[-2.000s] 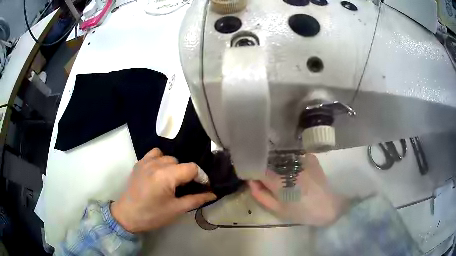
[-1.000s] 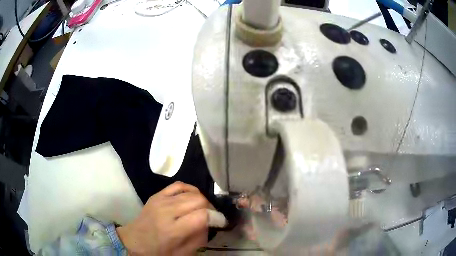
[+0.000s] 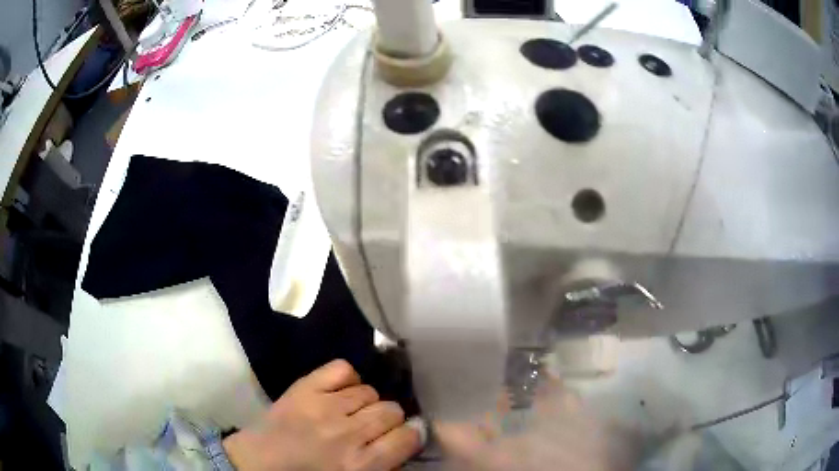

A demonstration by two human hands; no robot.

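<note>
A black cloth piece (image 3: 184, 221) lies flat on the white table, left of the sewing machine head (image 3: 515, 175), and runs under the white flat arm (image 3: 299, 267) towards the needle area. My left hand (image 3: 336, 423) is on the cloth's near end with fingers curled down and a pale covering on one fingertip. My right hand (image 3: 543, 428) is blurred and partly hidden behind the take-up lever guard (image 3: 455, 304) and tension assembly; its fingers are near the cloth, but its hold cannot be seen. The needle and presser foot are mostly hidden.
Dark-handled scissors (image 3: 695, 338) and slim snips (image 3: 764, 337) lie right of the needle area, under the machine arm. A pink object (image 3: 167, 46) is at the table's far left corner. Boxes and dark items stand on the floor at left.
The view has shifted, so the machine head sits further left than one second ago. My left hand is lower in the picture than two seconds ago. The scissors show again.
</note>
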